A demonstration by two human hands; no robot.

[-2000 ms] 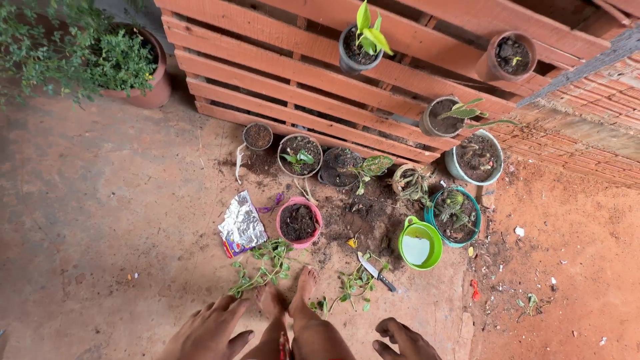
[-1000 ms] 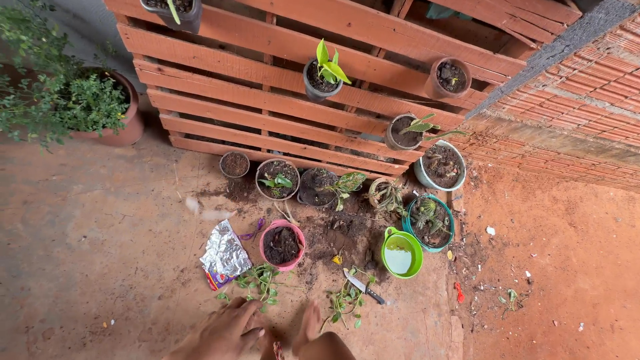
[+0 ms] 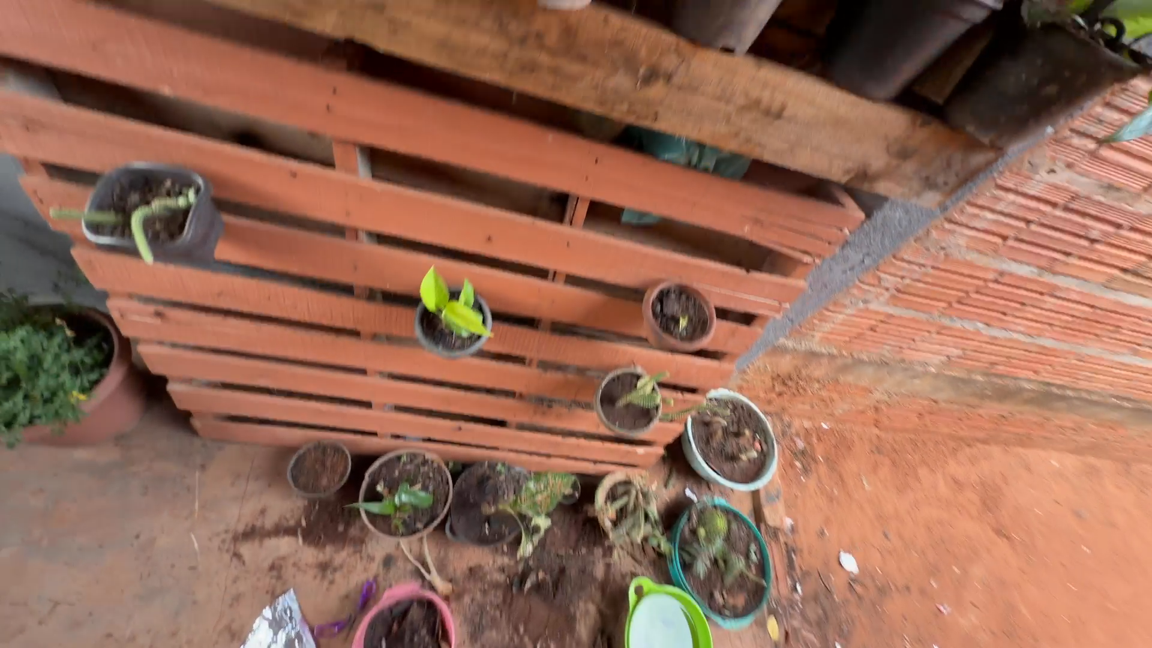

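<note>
Neither my left hand nor my right hand shows now. At the bottom edge, a pink pot of soil (image 3: 409, 621) is partly cut off, with crumpled foil (image 3: 281, 623) to its left. A lime green container (image 3: 668, 619) holding pale liquid stands beside a teal pot (image 3: 720, 562) of small plants. Along the foot of the slatted panel are a small soil pot (image 3: 319, 469), a pot with a leafy seedling (image 3: 406, 495), and a dark pot (image 3: 486, 504) next to a variegated plant (image 3: 540, 504). A pot with dry stems (image 3: 630, 513) sits further right.
Pots hang on the orange wooden slatted panel (image 3: 504, 238), one with a bright green plant (image 3: 452, 313). Dark pots (image 3: 886, 45) stand on a wooden shelf (image 3: 720, 99) above. A brick wall (image 3: 1062, 288) rises at right. A large terracotta pot (image 3: 112, 405) with a bush is at left.
The view has tilted up strongly, and my hands and feet, the knife and the cut stems have left the frame. The wooden shelf with its dark pots has come into view.
</note>
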